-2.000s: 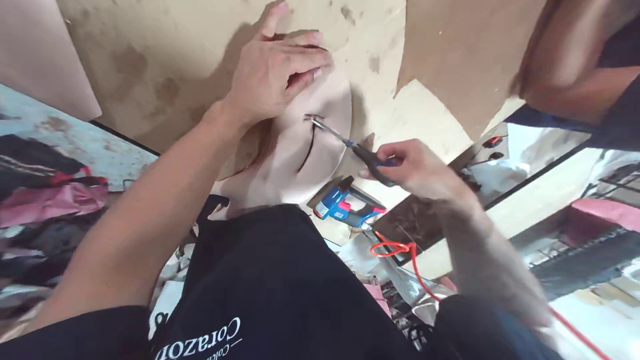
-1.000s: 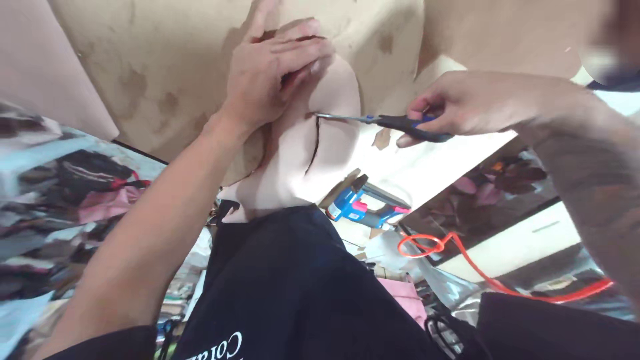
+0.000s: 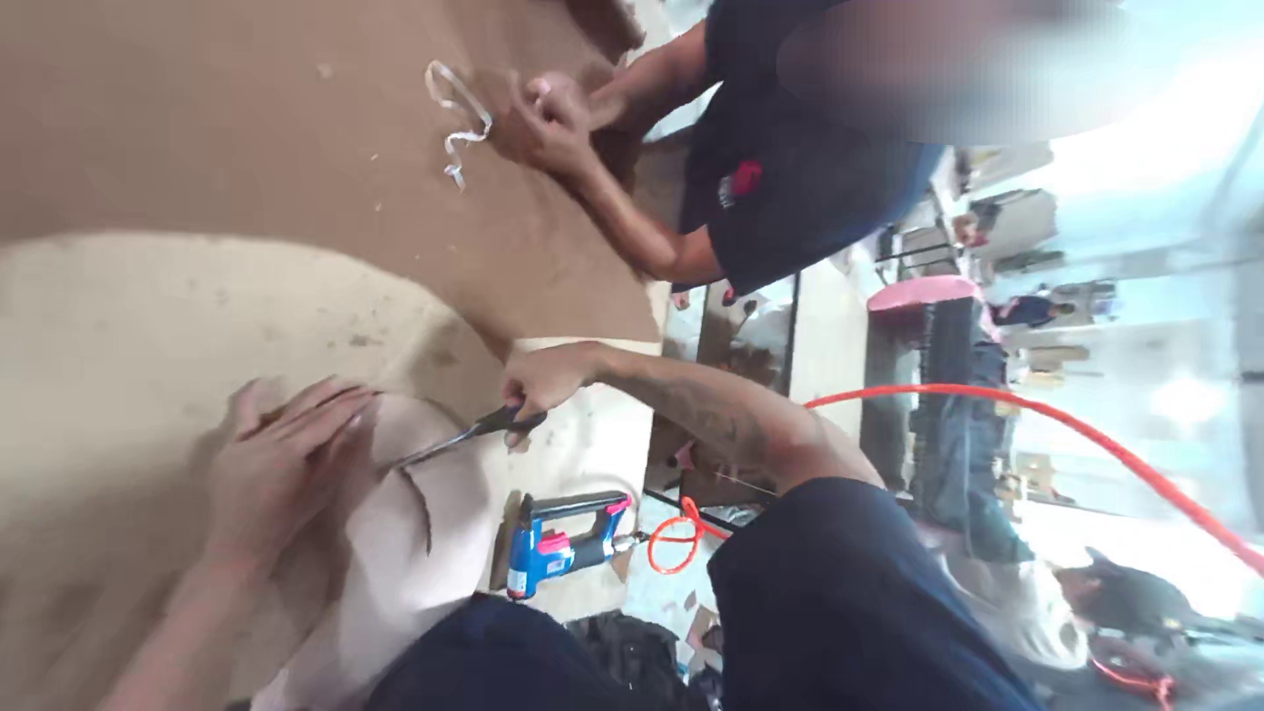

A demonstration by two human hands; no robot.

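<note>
My right hand (image 3: 548, 385) grips the dark handles of a pair of scissors (image 3: 444, 446). Its metal blades reach left to one end of a curved slit in a pale pink sheet (image 3: 459, 523), which looks like foam or leather. The sheet lies over the work surface and drapes toward my body. My left hand (image 3: 286, 464) rests spread on the sheet's left part, just left of the blade tips, with the fingertips near its upper edge. A blue and black pneumatic staple gun (image 3: 568, 543) lies to the right of the sheet.
A large brown and cream board (image 3: 237, 178) fills the left side. Across it a co-worker's hands (image 3: 548, 123) are near a thin white strip (image 3: 464, 123). An orange air hose (image 3: 1066, 425) runs from the staple gun to the far right, beneath my right forearm. Shelving and a pink-topped stack stand beyond.
The view has swung strongly to the right, bringing the co-worker into sight. The scissors stay in my right hand at the slit, and my left hand stays on the sheet.
</note>
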